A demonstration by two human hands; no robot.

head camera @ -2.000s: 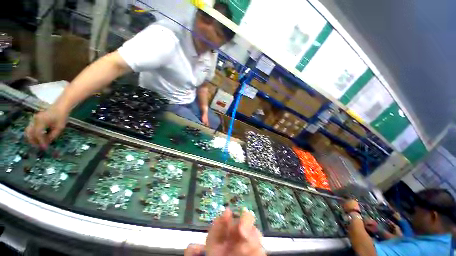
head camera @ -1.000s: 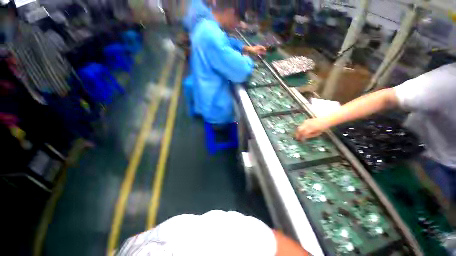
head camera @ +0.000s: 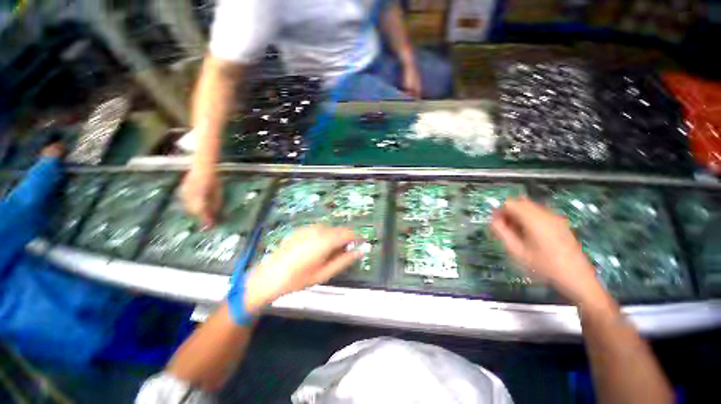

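Green circuit boards point(head camera: 427, 229) lie in large dark-framed carriers point(head camera: 391, 237) end to end on the conveyor. My left hand point(head camera: 304, 264), with a blue wrist strap point(head camera: 239, 292), is over the boards of the carrier left of centre, its fingers pointing right. My right hand point(head camera: 537, 237) is over the right side of the carrier right of centre, its fingers pointing up and left. Both hands are blurred; whether small parts are pinched in the fingers cannot be told.
A person's hand point(head camera: 202, 197) reaches over the boards at left. A blue sleeve point(head camera: 32, 193) is at the far left. Behind the rail point(head camera: 443, 171) lie black parts point(head camera: 277, 118), white parts point(head camera: 458, 128), black-and-silver parts point(head camera: 549, 110) and orange-red parts point(head camera: 700, 110). A blue cord hangs across the view.
The view has swung from the aisle and left end of the line back to the carriers in front. Both my hands now show over the boards; the blue-clad worker is now at the left edge.
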